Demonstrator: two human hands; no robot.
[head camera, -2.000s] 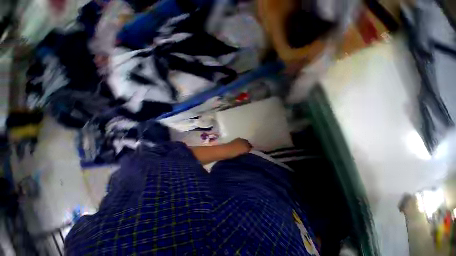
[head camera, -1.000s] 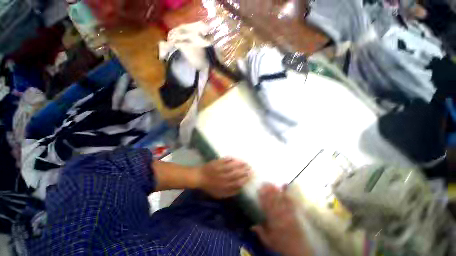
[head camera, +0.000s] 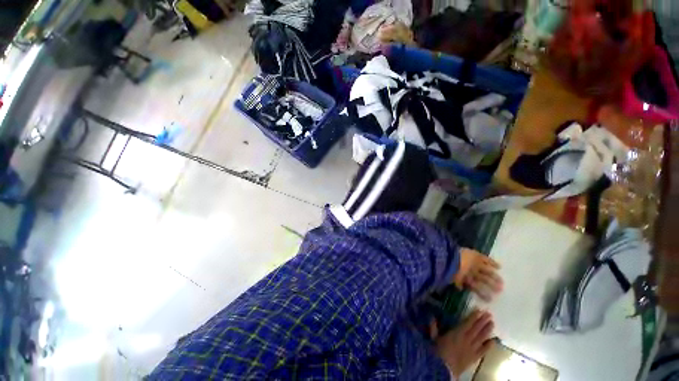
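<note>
My left hand (head camera: 479, 274), in a blue checked sleeve, rests at the green-marked edge of the pale table (head camera: 532, 242) with nothing visible in it. My right hand (head camera: 467, 342) lies just below it at the same edge, also with nothing visible in it. Both are slightly blurred. A grey-white cut-piece bundle (head camera: 592, 290), tied with a dark strip, lies on the table beyond my hands, and neither hand touches it. A pale panel with a dark frame (head camera: 514, 365) shows beside my right hand at the bottom edge.
Cardboard under clear plastic (head camera: 540, 134) adjoins the table, with loose black-and-white pieces (head camera: 569, 164) on it and a red item (head camera: 595, 52) behind. A blue crate (head camera: 316, 152) of pieces stands on the floor. A larger crate (head camera: 461, 71) holds black-and-white panels. A metal frame (head camera: 115, 152) is at left.
The view has swung left, showing more floor and the blue crate. Both hands came to the table edge after two seconds ago and remain there, now closer to the picture's right side.
</note>
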